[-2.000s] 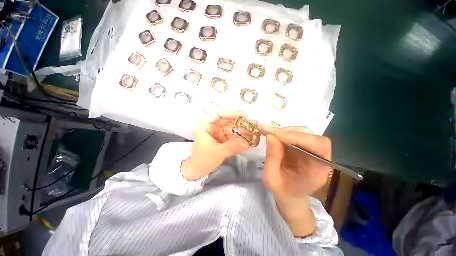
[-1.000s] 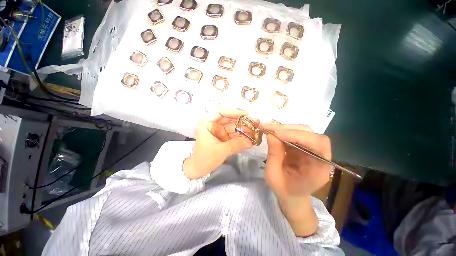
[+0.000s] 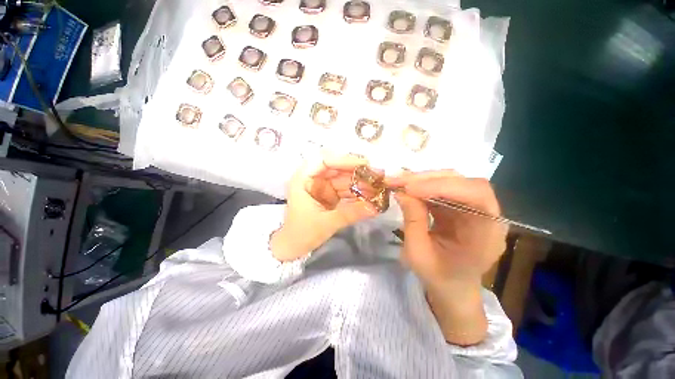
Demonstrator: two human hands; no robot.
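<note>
My left hand (image 3: 318, 207) holds a gold-copper watch housing (image 3: 369, 189) between thumb and fingers, in front of my chest at the near edge of the white tray (image 3: 229, 159). My right hand (image 3: 453, 222) holds thin metal tweezers (image 3: 492, 216) like a pen. Their tip end is at the right side of the housing; the exact contact and any small piece there are too small to tell. Several more housings stand in spaced rows on the tray, darker at the back and more golden near the front and right.
The tray lies on a dark green bench mat (image 3: 577, 148). At the left are a blue box-like thing (image 3: 52, 55), a small clear bag (image 3: 106, 55), cables and grey equipment (image 3: 26, 244). A small white card (image 3: 495, 157) shows at the tray's near right corner.
My right hand has moved slightly right, and the tweezers now lie flatter, with their rear end higher. The housing in my left hand is tilted a little differently. The tray appears slightly higher in view.
</note>
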